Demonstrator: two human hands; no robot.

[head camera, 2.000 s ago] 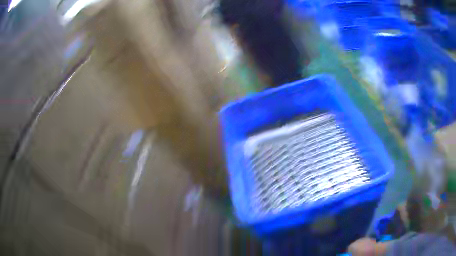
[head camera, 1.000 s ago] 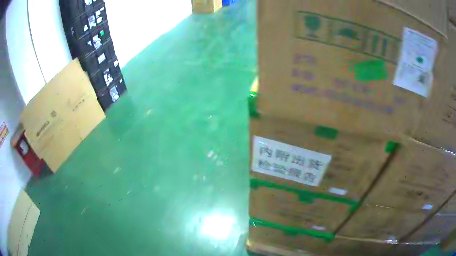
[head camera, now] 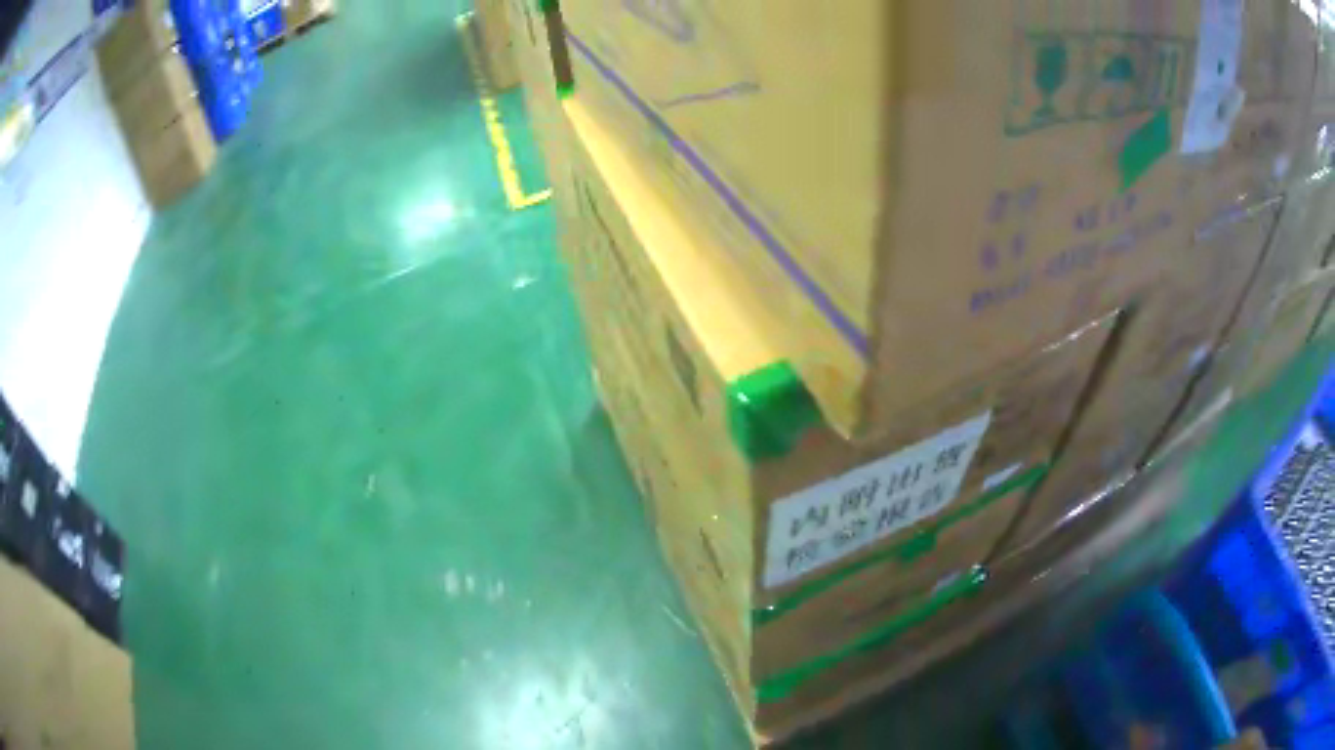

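Note:
A blue crate [head camera: 1242, 593] is cut off by the right edge, with rows of small grey parts [head camera: 1306, 513] inside. A light-blue curved tube [head camera: 1189, 659], like a trolley handle, stands beside it at the bottom right. A tiny blurred patch at the bottom edge beside the tube may be part of my right hand [head camera: 1249, 741]; its grip cannot be made out. My left hand is not in view.
Large stacked cartons [head camera: 908, 513] with green tape stand just left of the crate. Green floor [head camera: 352, 440] runs along their left side, with a yellow line [head camera: 502, 147] ahead. Black crates [head camera: 51, 513] and a carton [head camera: 59, 674] are at lower left, blue crates [head camera: 220, 66] at upper left.
The view has swung and moved forward along the cartons. Their long left side now shows, the black crates have shifted to the lower left, and the blue crate and tube show at lower right.

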